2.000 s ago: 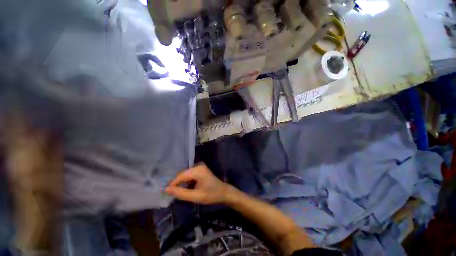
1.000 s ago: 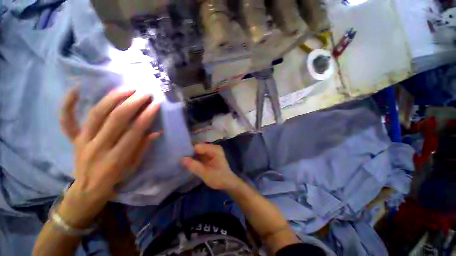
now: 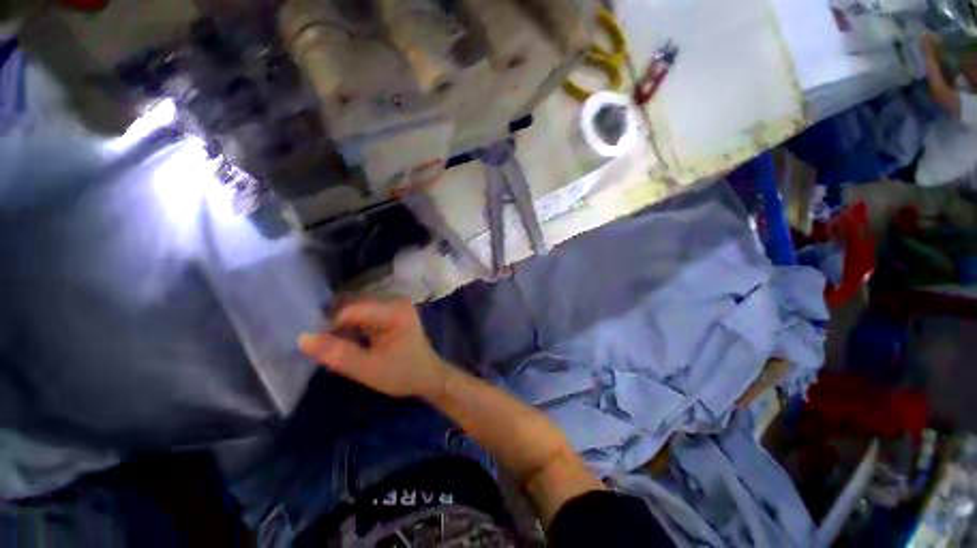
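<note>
The light blue-grey garment piece [image 3: 252,305] lies from the bright needle area [image 3: 198,177] down towards my lap, its right edge beside the machine. My right hand [image 3: 380,348] is at this edge, below the needle area, with thumb and forefinger pinched on the cloth; the exact contact is blurred. My left hand is not in view. The overlock machine [image 3: 375,75], with its beige-brown tension knobs, fills the top left. Glare hides the presser foot and stitching.
A forked grey metal bracket [image 3: 498,209] stands below the knobs. A white tape roll [image 3: 609,124], yellow-handled scissors [image 3: 600,64] and red snips [image 3: 656,73] lie on the cream table [image 3: 729,86]. A crumpled blue-grey cloth heap [image 3: 664,353] hangs below the table edge.
My left hand was spread on the cloth near the needle a second ago and is now out of view. The view has shifted right. My right hand remains at the cloth's edge.
</note>
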